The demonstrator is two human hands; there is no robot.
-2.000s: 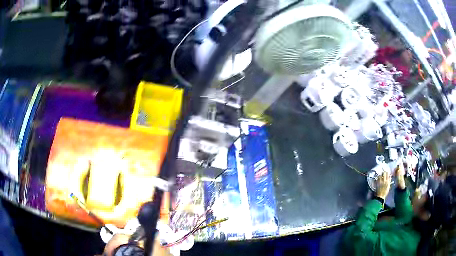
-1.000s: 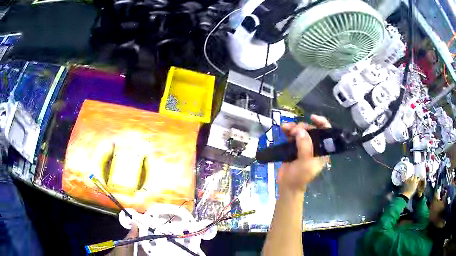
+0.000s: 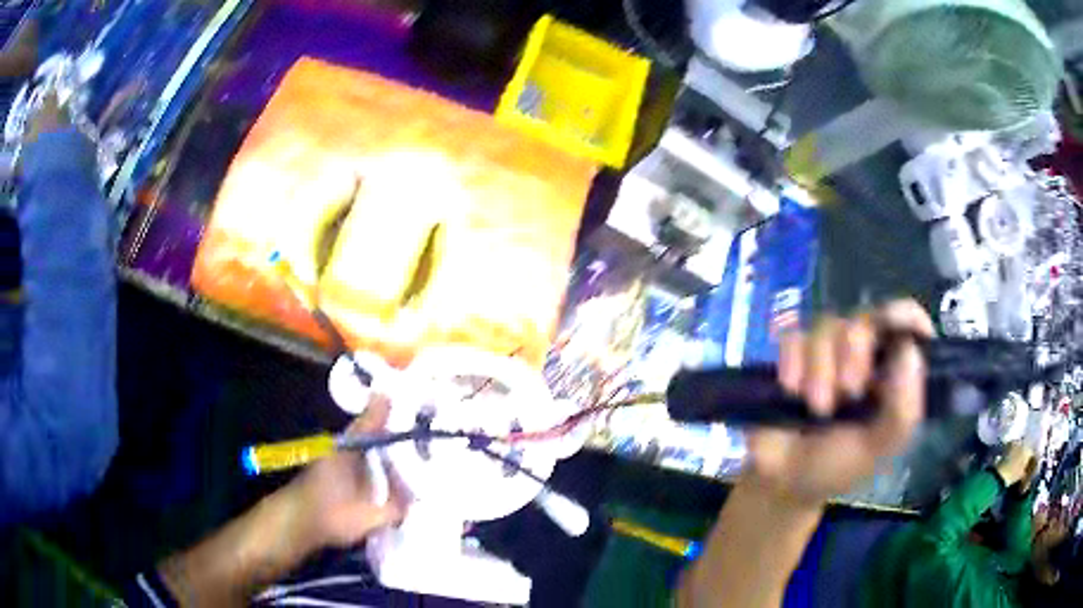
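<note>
My left hand [image 3: 344,493] grips the left side of a white housing [image 3: 457,487] at the bench edge, below the orange pad. Dark, red and orange cable leads [image 3: 523,439] spread from the housing's middle. One wrapped yellow end with a blue tip [image 3: 291,454] sticks out to the left; another hangs at the lower right. My right hand [image 3: 843,392] holds a black electric screwdriver [image 3: 736,396] lying level, to the right of the housing and apart from it. The driver and right hand are somewhat blurred.
The orange pad [image 3: 392,220] lies behind the housing. A yellow bin [image 3: 576,89] with small bits and a grey-white box [image 3: 677,208] stand behind it. A fan [image 3: 962,59] and white units [image 3: 986,226] are at right. A blue sleeve [image 3: 65,321] is left, a green sleeve [image 3: 962,546] right.
The view has shifted, so the bench things sit higher and further right. The housing shows more fully in my left hand. My right hand, out of sight in the oldest frame, still holds the driver.
</note>
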